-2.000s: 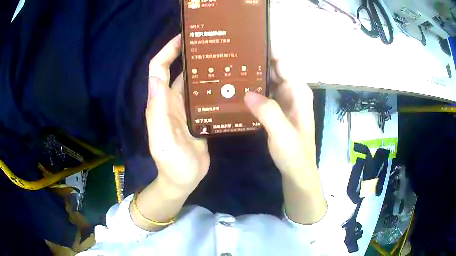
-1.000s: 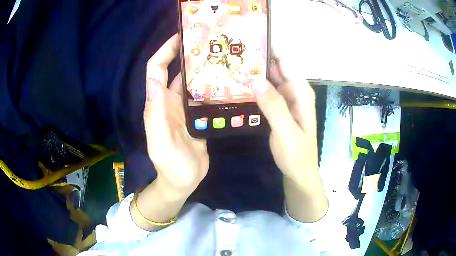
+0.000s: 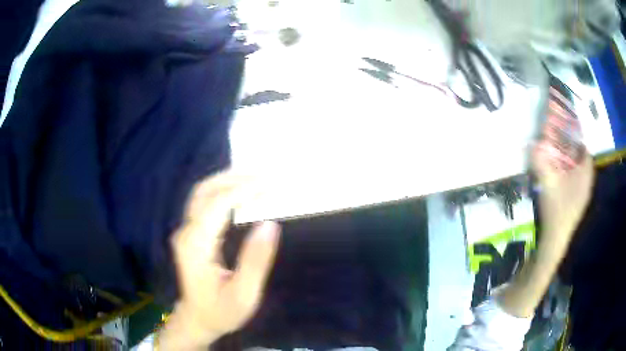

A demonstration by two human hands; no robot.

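The smartphone (image 3: 563,127) is at the right end of the white table, blurred, its screen pinkish. My right hand (image 3: 559,178) is on its lower end and holds it. My left hand (image 3: 223,257) is at the table's front edge, blurred, thumb apart from the fingers and nothing held. The large dark navy cloth (image 3: 117,123) covers the left side, its right border lying on the table beyond my left hand.
Black shears (image 3: 473,75) and small snips (image 3: 405,77) lie on the white table (image 3: 357,151). A short dark scrap (image 3: 266,97) lies by the cloth. Below the table edge at right is a pale ledge with dark scraps (image 3: 497,264). Yellow bars (image 3: 55,334) show at lower left.
The phone has moved from the centre to the far right in my right hand. My left hand has let go of it and moved lower. The view now shows more of the table.
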